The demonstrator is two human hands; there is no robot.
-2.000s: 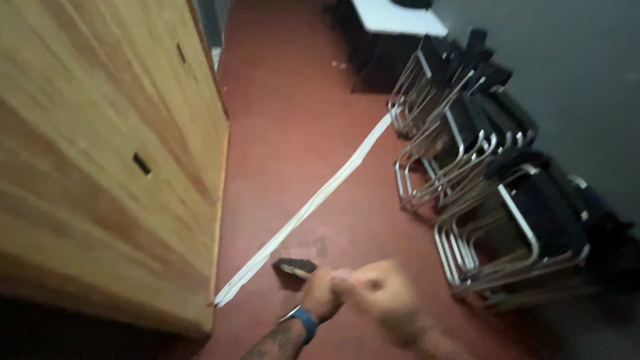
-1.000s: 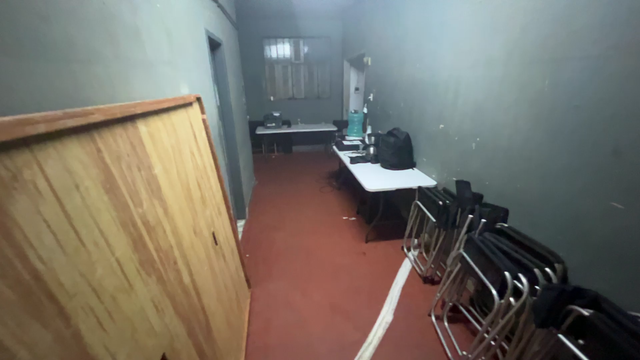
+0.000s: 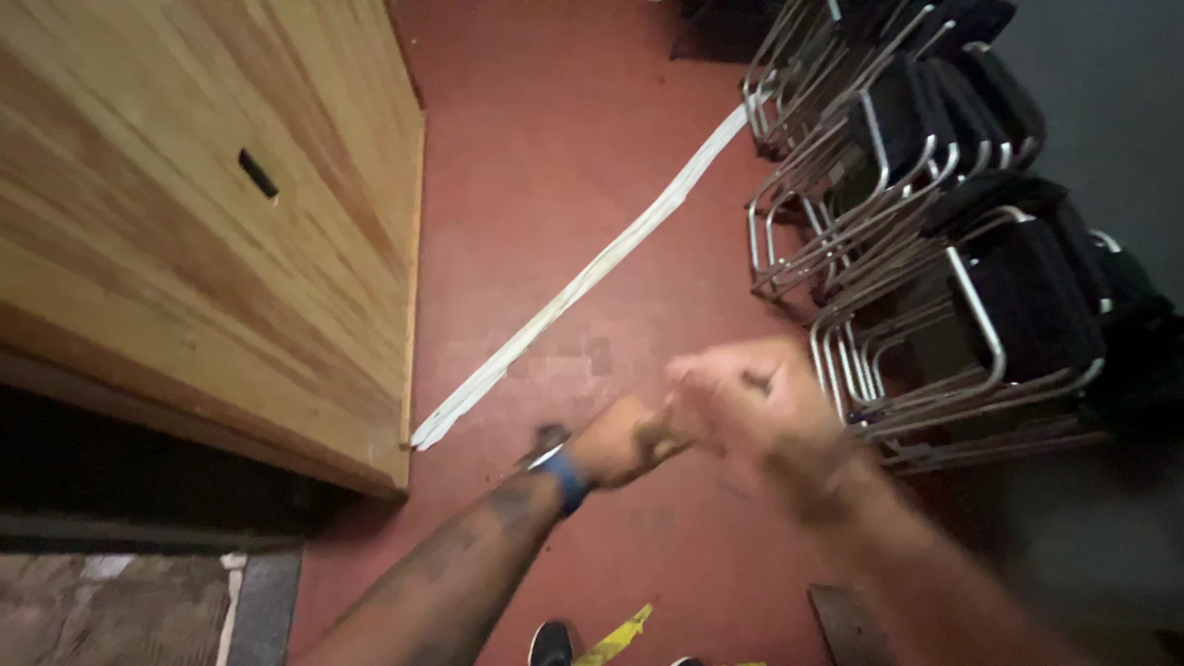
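Observation:
My left hand (image 3: pixel 634 444), with a blue band at the wrist, reaches in from the lower left over the red floor. Close against it is my right hand (image 3: pixel 758 398), blurred, its fingers meeting or overlapping the left hand's. Whether a small thing is held between them cannot be told. Behind the left wrist, a small dark object (image 3: pixel 552 433) shows in part. Beyond the hands, a long white strip (image 3: pixel 592 277) lies slantwise on the floor, from the wooden panel's lower corner to the chairs.
A wooden panel (image 3: pixel 231 231) with a dark slot stands at the left. Stacked black chairs with metal frames (image 3: pixel 980 305) line the right wall. Near my shoes (image 3: pixel 552 643) is yellow tape (image 3: pixel 618 638); a flat brown piece (image 3: pixel 844 624) lies at lower right.
The view has tilted down from the room to the floor. Both hands are back in sight, after being out of view one second ago.

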